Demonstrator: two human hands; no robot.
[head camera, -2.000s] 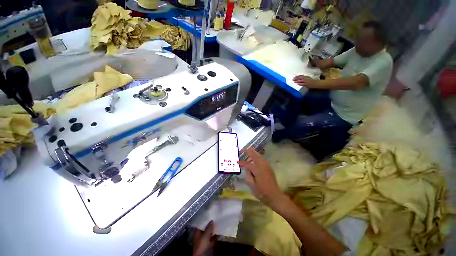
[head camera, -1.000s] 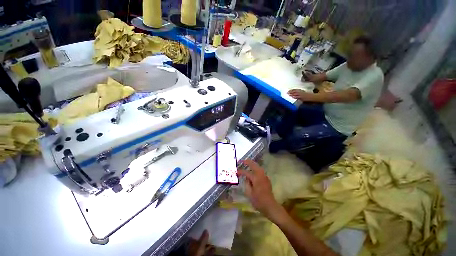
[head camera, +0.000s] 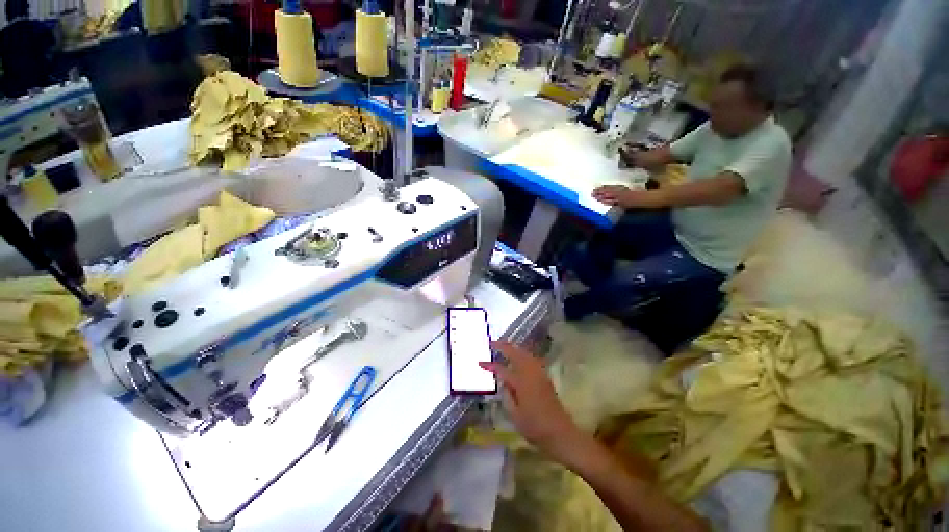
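Note:
A smartphone (head camera: 470, 351) with a lit white screen lies on the white machine table, near its front edge, right of the sewing machine (head camera: 302, 275). My right hand (head camera: 526, 390) is at the phone's right side, a fingertip over the screen's edge; it does not grip the phone. A white piece of paper or cloth (head camera: 470, 486) shows below the table edge. My left hand (head camera: 432, 515) is small, dark and blurred beside it at the bottom; its grip is unclear. Blue-handled thread snips (head camera: 352, 403) lie left of the phone.
A large yellow cloth pile (head camera: 801, 405) is at lower right. Crumpled yellow cloth (head camera: 234, 114) lies behind the machine. A person (head camera: 728, 187) sits at another table at upper right. A ruler tape (head camera: 416, 466) runs along the front edge.
The view has shifted, so the phone and machine sit lower in the picture. My right fingertip has moved onto the phone screen's edge. My left hand shows less, lower down. The screen content has changed.

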